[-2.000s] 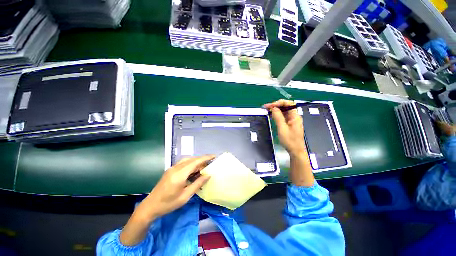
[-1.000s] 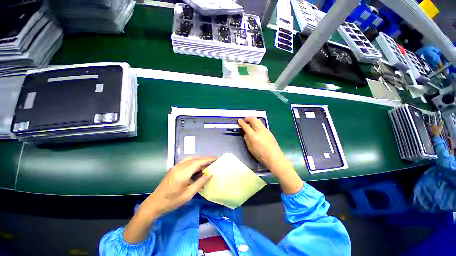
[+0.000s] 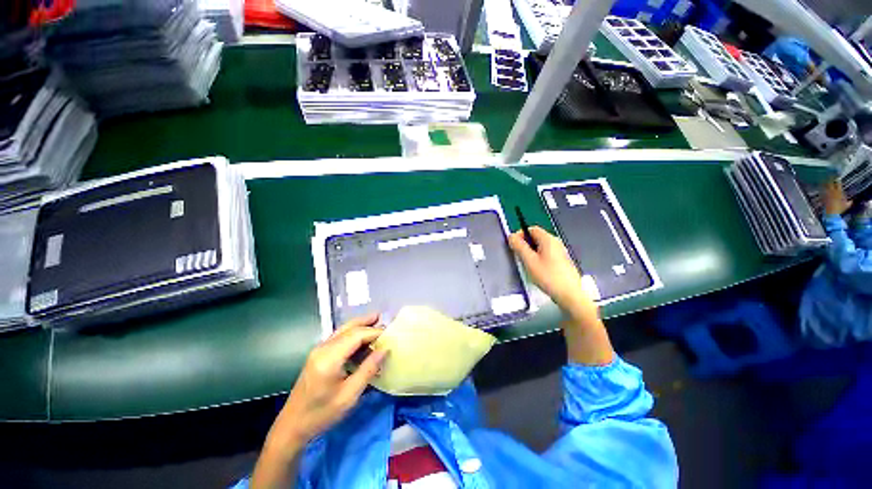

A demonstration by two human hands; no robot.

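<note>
A dark tablet back cover lies on a white foam tray in front of me, with a long pale strip and white patches. My left hand holds a pale yellow release liner over the cover's near edge. My right hand holds dark tweezers, pointing up and away, at the cover's right edge. Whether a small piece is on the tweezers cannot be told. A second cover lies turned upright just beyond my right hand, its lower corner close to the wrist.
A tall stack of covers stands at left. Compartment trays and a grey post stand beyond the pale dividing strip. Another stack is at right, beside another person's blue sleeve.
My right hand has moved right from over the cover to its right edge, and the tweezers now point away. The liner looks more bowed. The camera view has shifted and tilted.
</note>
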